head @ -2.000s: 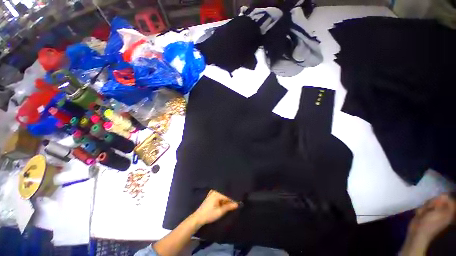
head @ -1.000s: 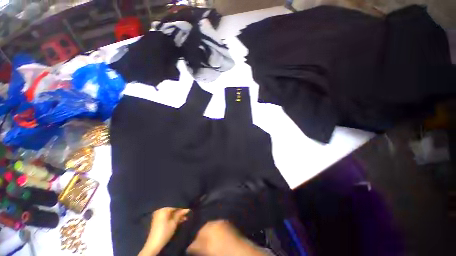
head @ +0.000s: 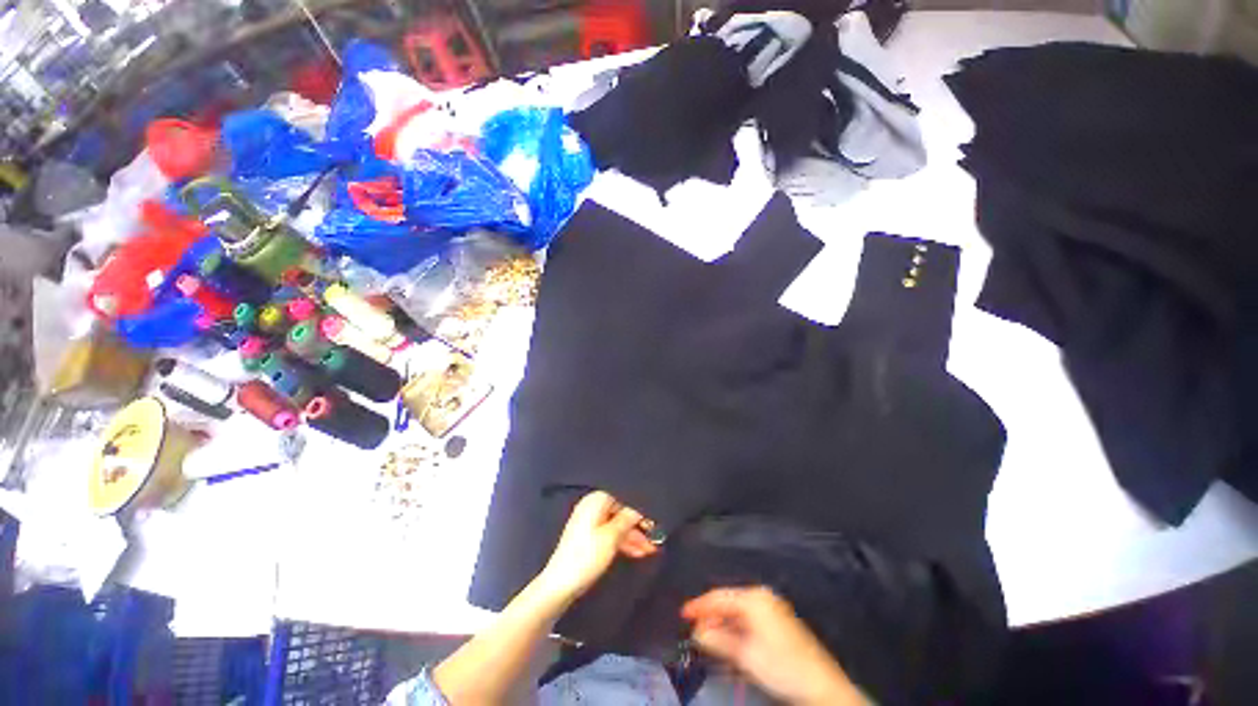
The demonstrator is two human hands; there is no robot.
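Observation:
The black garment (head: 690, 359) lies spread on the white table, its near edge gathered under my hands. One sleeve end shows a row of gold buttons (head: 913, 266). My left hand (head: 607, 538) pinches the garment near its front edge, with a tiny shiny button (head: 654, 532) at the fingertips. My right hand (head: 752, 634) is just right of it, over the near edge of the cloth, thumb and fingers close together. It is blurred, and no needle or thread can be made out.
Loose small buttons (head: 408, 477), a dark disc (head: 454, 446), a box of gold buttons (head: 444, 393) and thread cones (head: 297, 352) lie left of the garment. Plastic bags (head: 455, 186) are heaped behind. A dark garment pile (head: 1131, 235) is at right. A yellow-rimmed dish (head: 131, 458) stands far left.
The view swung right, then back left. My right hand moved from the far right to the garment beside my left hand, which still pinches the cloth.

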